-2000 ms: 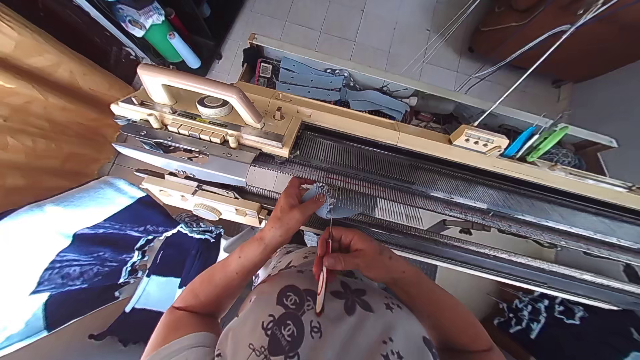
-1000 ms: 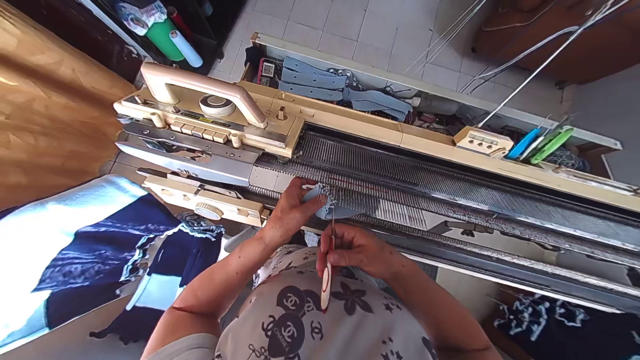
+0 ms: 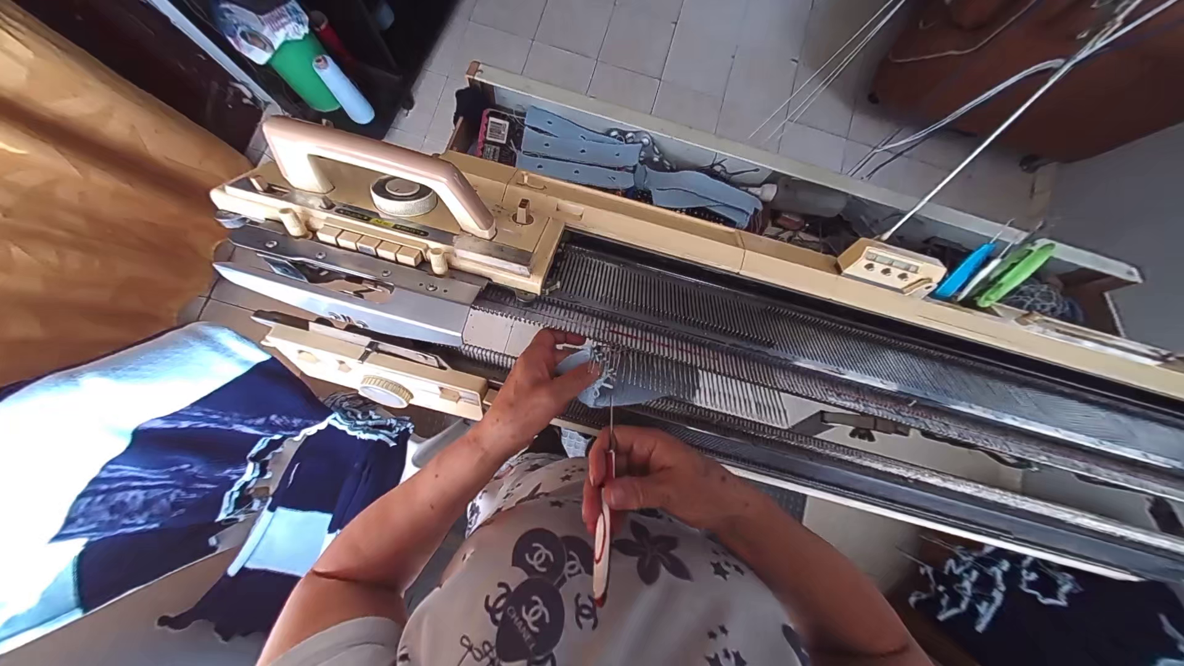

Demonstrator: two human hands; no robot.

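Observation:
My left hand pinches the left end of a light blue knitted piece at the needle bed of a knitting machine. In my right hand is a thin metal-shafted hand tool with a pale handle; its shaft points up to the knitted piece. The exact tip is too small to make out. The machine's carriage, with its large handle, sits to the left of both hands.
A lower carriage with a dial stands left of my forearm. Navy and light blue knitwear lies at the left. Behind the machine, a long tray holds light blue pieces. Green and blue tools stand at right, near a slanting rod.

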